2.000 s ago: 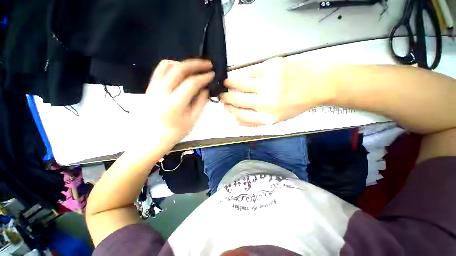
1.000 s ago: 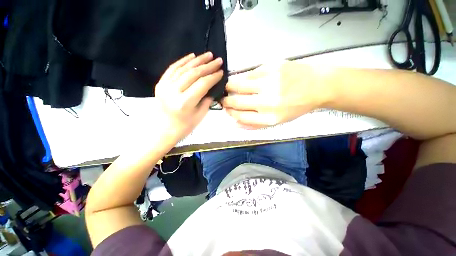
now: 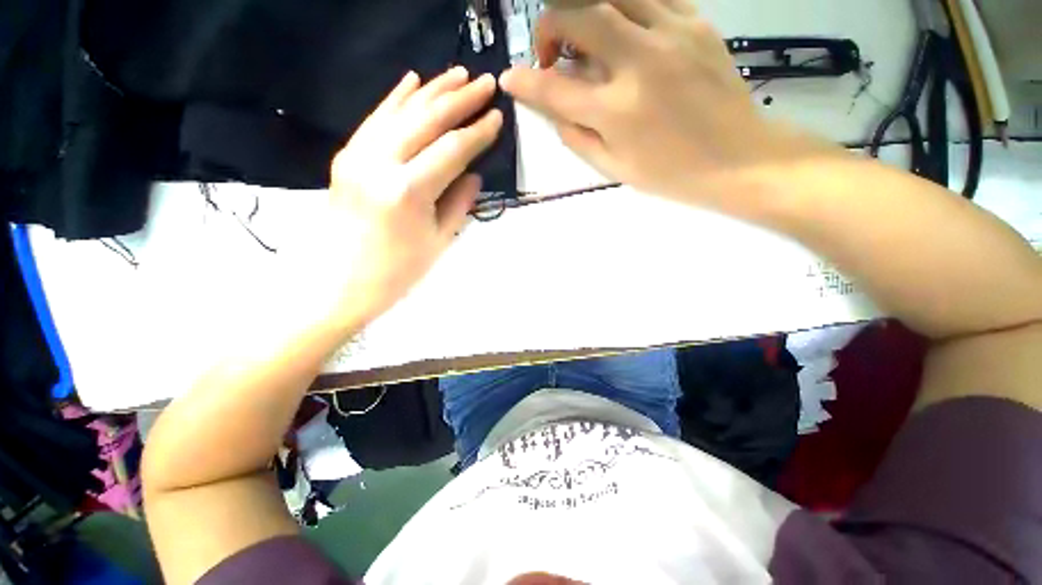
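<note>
A large black garment (image 3: 263, 80) lies over the upper left of the white table. The presser foot (image 3: 480, 25) stands at the garment's right part, at the top of the view. My left hand (image 3: 417, 171) lies on the garment near its right edge, fingers slightly apart and pointing up and right, gripping nothing. My right hand (image 3: 651, 91) is just right of the garment's edge, beside the presser foot, with its thumb at the edge. Its fingers are curled and slightly blurred, and whether they hold anything cannot be told.
Black snips (image 3: 800, 55) lie on the machine bed behind my right hand. Black shears (image 3: 937, 114) and pale sticks (image 3: 985, 63) lie at the right. The table edge (image 3: 514, 361) runs above my lap. Dark and white cloth pieces hang below it.
My right hand has moved up from the garment's lower right corner to beside the presser foot. My left hand has moved slightly up. The view has shifted a little.
</note>
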